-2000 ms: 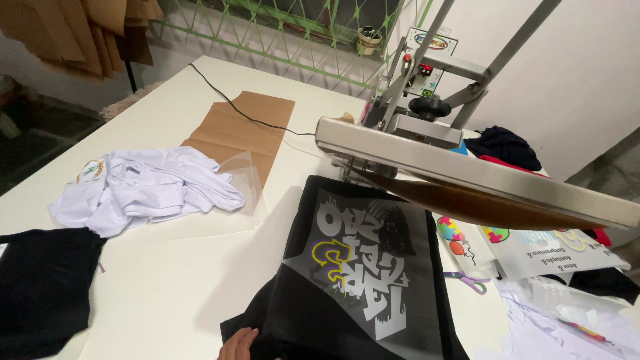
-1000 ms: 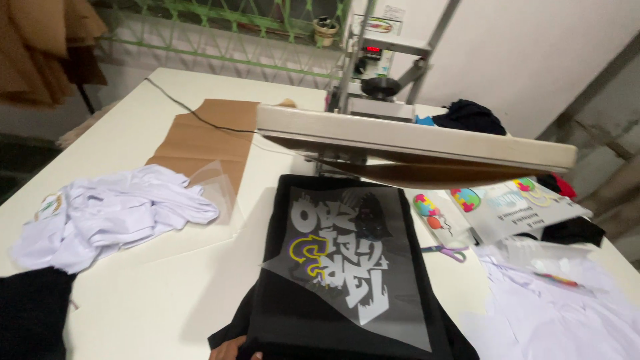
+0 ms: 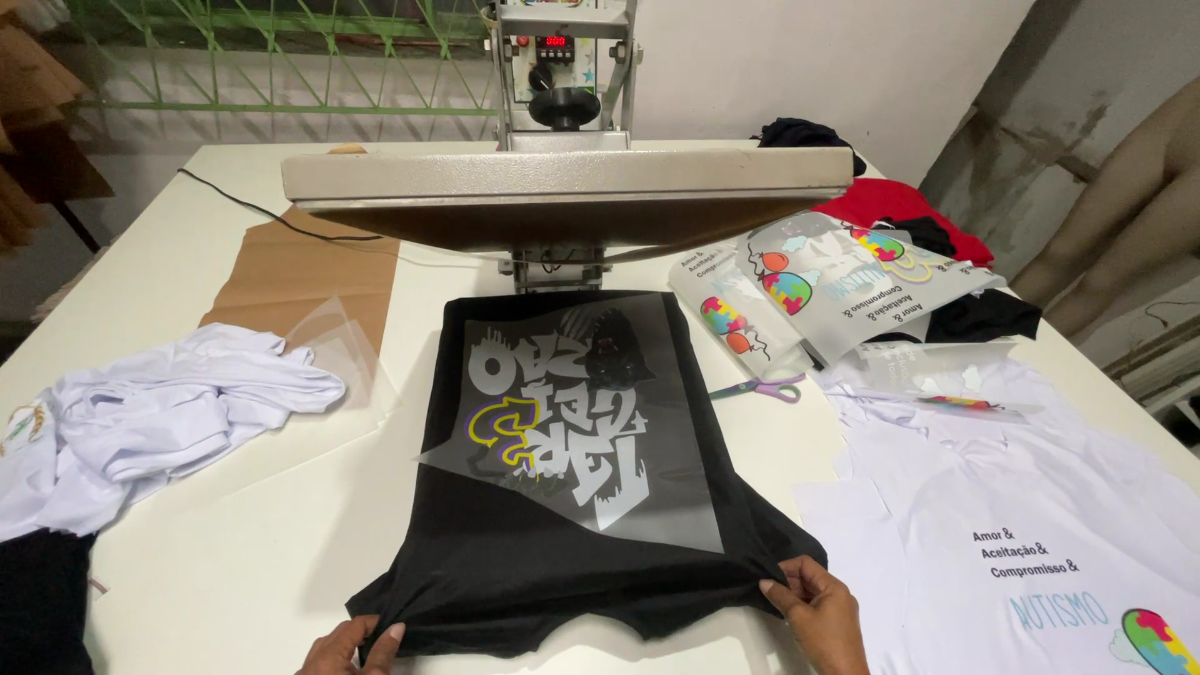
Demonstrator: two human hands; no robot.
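A black T-shirt lies stretched over the lower plate of a heat press, whose raised upper platen hangs behind it. On the shirt rests a clear transfer film with white, yellow and purple lettering and a dark animal figure. My left hand pinches the shirt's near left corner between thumb and fingers. At the near right, my right hand grips the cloth near a sleeve. The press plate under the shirt is hidden.
White garments and brown paper lie at left, with black cloth nearer. At right are scissors, printed films, a printed white shirt and red cloth. A black cable crosses the back left.
My right hand has come into view and holds the shirt's near right part. The shirt's near edge now shows, spread between both hands. The view has turned to face the press squarely.
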